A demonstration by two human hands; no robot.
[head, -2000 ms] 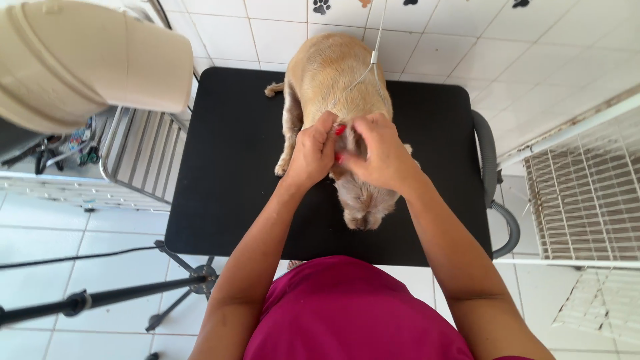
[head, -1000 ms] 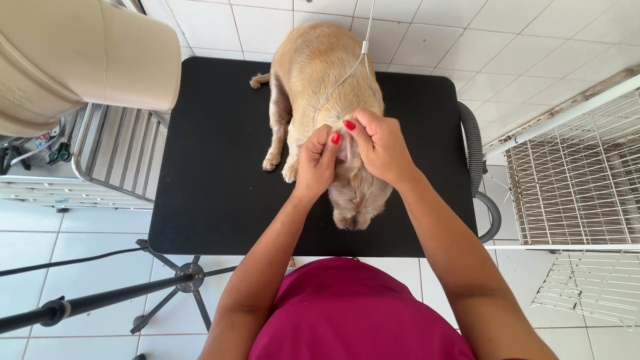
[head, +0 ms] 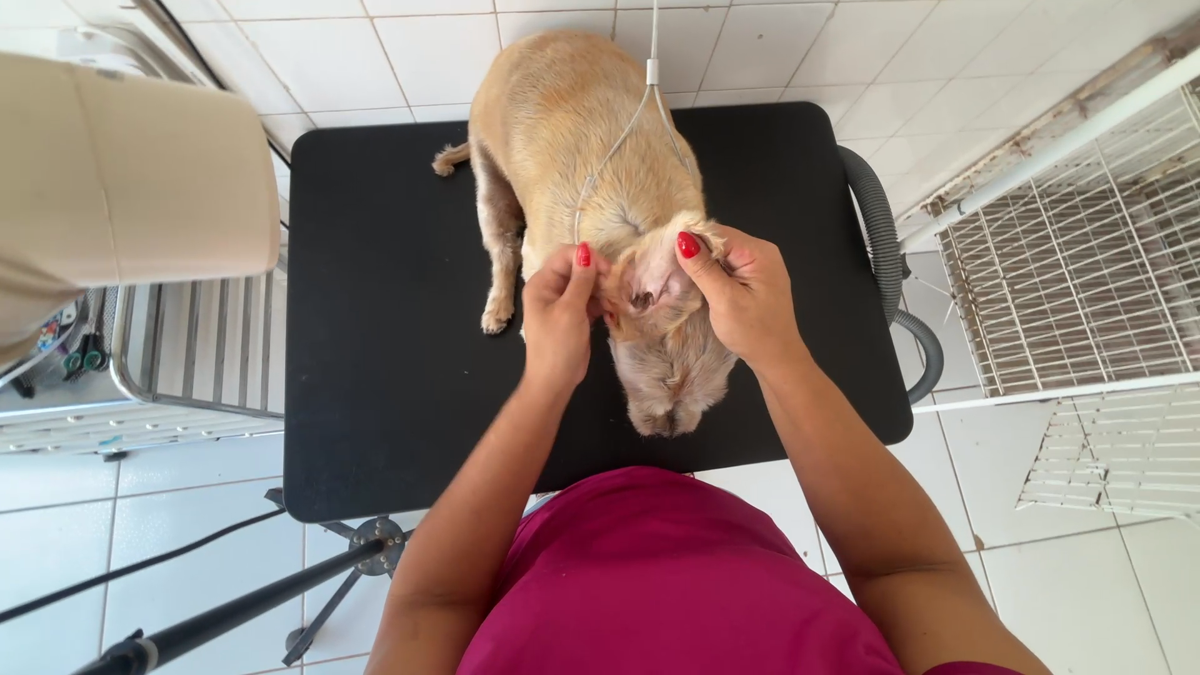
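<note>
A tan, short-coated dog [head: 600,141] is on a black grooming table [head: 403,300], its muzzle toward me. A thin pale cable loop [head: 619,141] runs round its neck and up out of view. My right hand [head: 745,295] pinches the dog's ear flap [head: 670,262] between thumb and fingers, folded back so the pink inner side and dark ear opening show. On the other side of that opening, my left hand [head: 562,309] pinches the fur and skin at the base of the ear. Both thumbs have red nails. The left fingertips are partly hidden.
A large beige dryer nozzle [head: 169,178] juts in at upper left, above a metal rack [head: 202,347] and scissors [head: 89,352]. A gray corrugated hose [head: 877,234] curves past the table's right edge. White wire cages [head: 1069,272] stand right; a black stand [head: 375,544] is lower left.
My hands have moved apart at the dog's ear, and the ear's inside is now spread open to view. Two seconds ago they were close together over the head.
</note>
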